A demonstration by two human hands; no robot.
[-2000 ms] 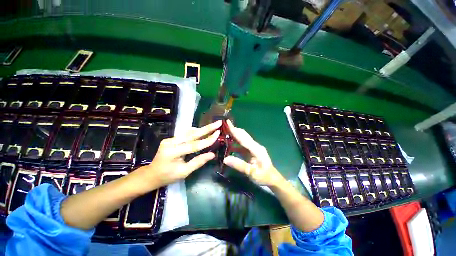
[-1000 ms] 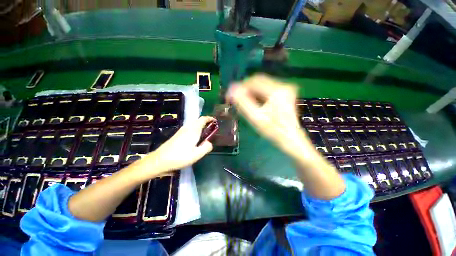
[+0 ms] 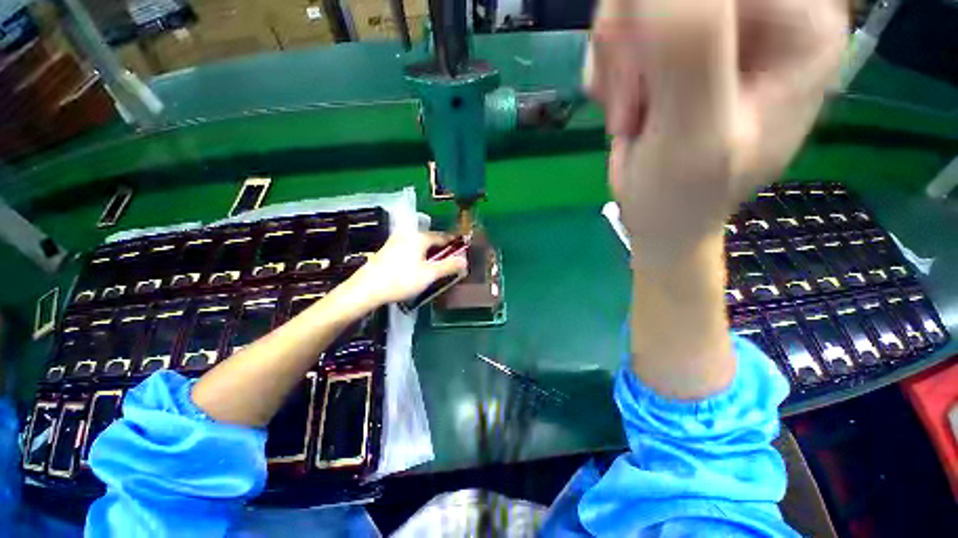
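Observation:
My left hand [image 3: 404, 265] holds a dark phone unit [image 3: 434, 290] with a red edge, tilted, at the left side of the brownish press fixture [image 3: 481, 282]. The brass press tip [image 3: 465, 218] points down just above the unit's far end; whether they touch cannot be told. The green hand press [image 3: 458, 131] stands behind the fixture. My right hand [image 3: 720, 95] is raised at the top, large, blurred and cut off by the picture's edge. Its fingers look curled, but what it holds, if anything, cannot be told. The press lever's bar does not show.
A filled left tray [image 3: 233, 275] lies on a white sheet [image 3: 404, 420], and a filled right tray [image 3: 840, 278] lies beyond my right forearm. Thin tweezers [image 3: 517, 376] lie before the fixture. Gold-edged phone units [image 3: 250, 197] lie behind the left tray. A red bin [image 3: 938, 405] is far right.
Both hands were together at the fixture. My right hand has moved away, up and right. My left hand has shifted left, then back toward the press tip with the phone unit. The view has shifted.

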